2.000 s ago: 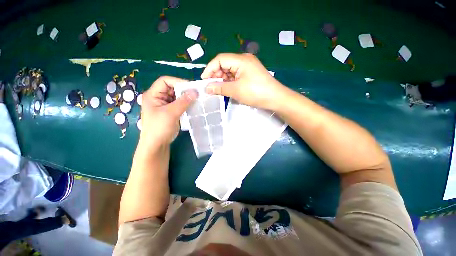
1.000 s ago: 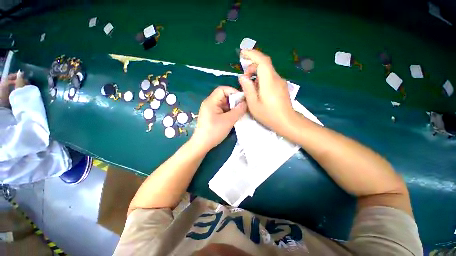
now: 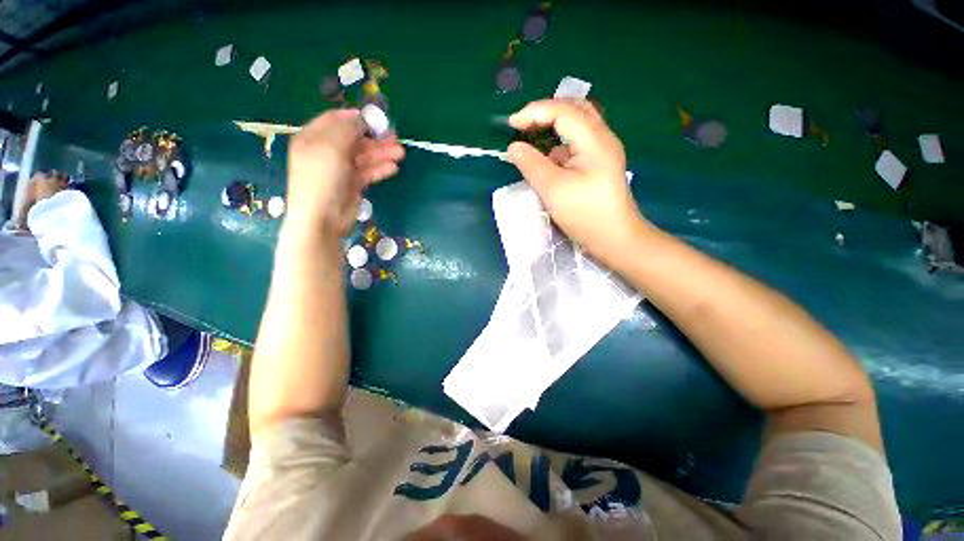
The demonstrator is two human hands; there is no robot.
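Note:
My left hand (image 3: 333, 164) is raised over the bench's far edge at the left, with a pale-faced round module (image 3: 374, 119) at its fingertips. My right hand (image 3: 581, 164) is near the far edge at the centre, thumb and index finger apart. Something small and blurred shows by its index fingertip; I cannot tell what. White sticker sheets (image 3: 550, 301) with grey rounded squares overlap on the bench below my right hand, which hides their upper part. Loose modules (image 3: 387, 248) with gold tails lie right of my left forearm, which hides part of their cluster.
The far green belt carries white-padded modules (image 3: 785, 119) and a dark round module (image 3: 708, 132). A module heap (image 3: 148, 169) lies at far left. Another person's white sleeve (image 3: 74, 248) is at the left edge. Torn pale tape (image 3: 455, 151) marks the bench's far edge.
My left hand has left my right hand and moved left and up, over the module cluster, and now has a round module. The right fingers have spread. The view has shifted, so the bench appears farther right.

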